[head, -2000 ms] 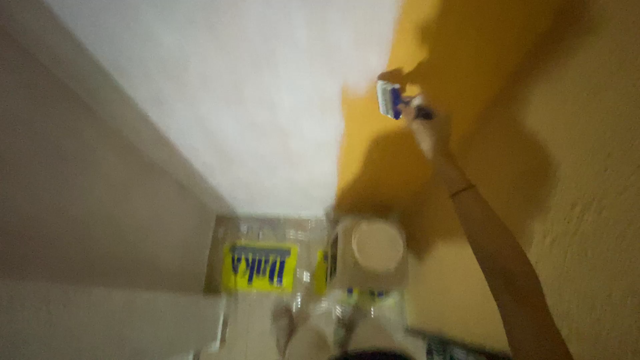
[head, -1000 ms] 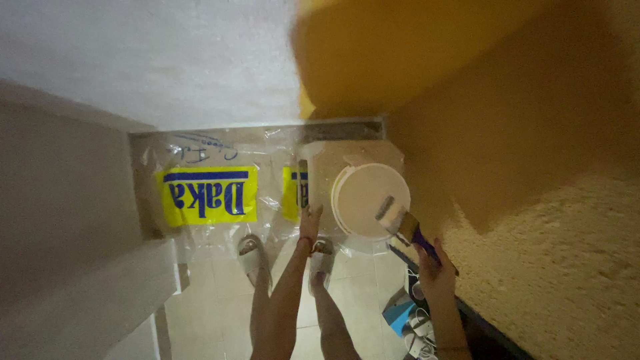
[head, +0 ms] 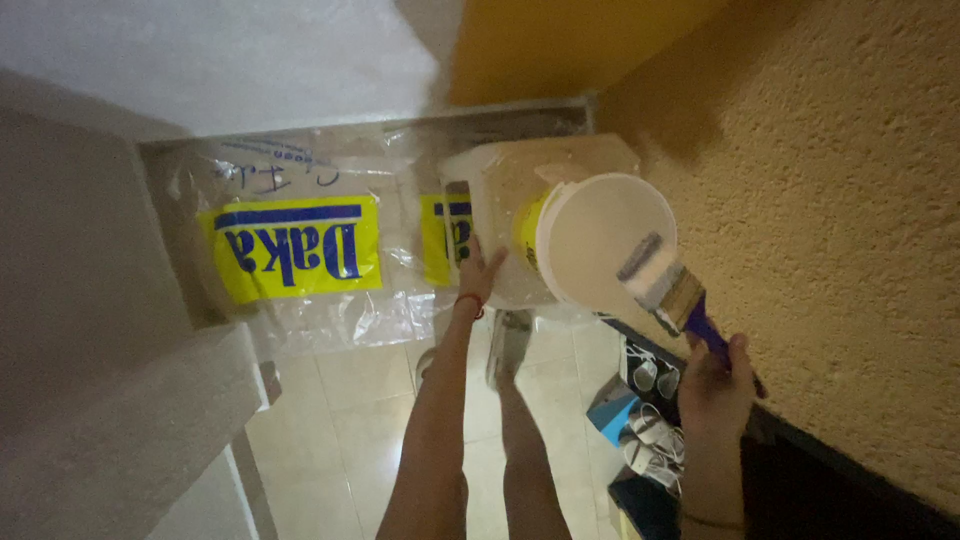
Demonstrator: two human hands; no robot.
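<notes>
My right hand [head: 716,379] is closed around the purple handle of a flat paintbrush [head: 679,296]. The brush's bristles, whitish at the tip, lie over the mouth of a round plastic bucket [head: 551,247] with pale contents; whether they touch the paint is unclear. The bucket stands on a pale, box-like stool or support [head: 510,169]. My left hand [head: 480,274], a red band at its wrist, rests with spread fingers at the left edge of that support, beside its dark slot.
Printed clear plastic sheeting [head: 300,315] covers the floor under the support. Rough yellowish wall [head: 840,225] rises at right, a white wall [head: 262,67] ahead. Shoes [head: 652,442] and a blue item [head: 615,414] lie on the tiles lower right. My feet stand near the sheeting.
The brush has come down from the orange-painted wall to the bucket in my right hand. My left hand, not seen two seconds ago, is at the support. The view has tilted down.
</notes>
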